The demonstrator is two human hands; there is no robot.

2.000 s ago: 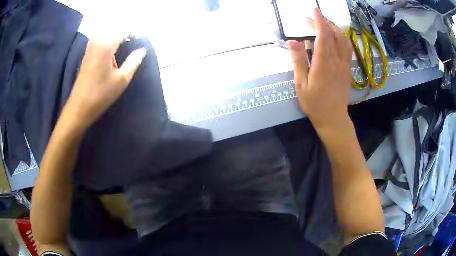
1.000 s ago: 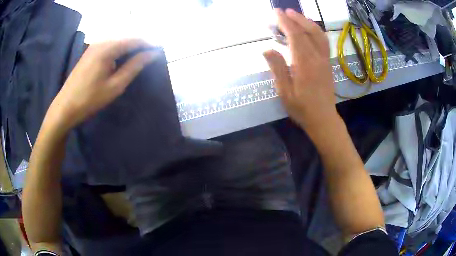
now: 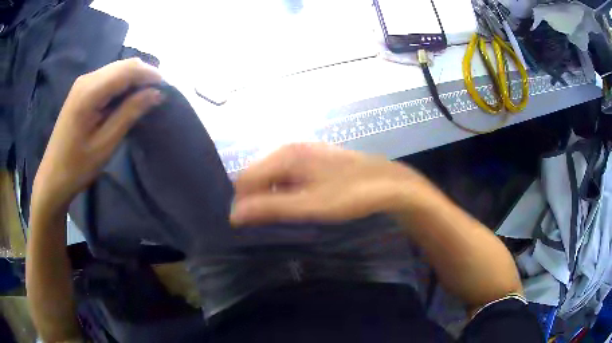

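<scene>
A dark grey garment panel (image 3: 178,161) hangs from the left part of the white table over its front edge towards my lap. My left hand (image 3: 100,127) grips its upper edge between thumb and fingers, and the cloth bends into folds below it. My right hand (image 3: 302,184) is blurred and lies at the panel's right edge, in front of the table's ruled edge. Its thumb and fingertips are close together at the cloth; the blur hides whether they pinch it.
A smartphone (image 3: 411,27) with a charging cable (image 3: 436,94) lies at the top right, beside yellow-handled scissors (image 3: 472,74). Dark cut pieces (image 3: 40,80) hang at the left. Light grey pieces (image 3: 577,221) are piled below the right table edge. The ruler (image 3: 376,124) runs along the front edge.
My right hand has moved from the phone down and left to the panel's edge, uncovering the phone and cable. My left hand has moved left with the cloth, which is now more bent.
</scene>
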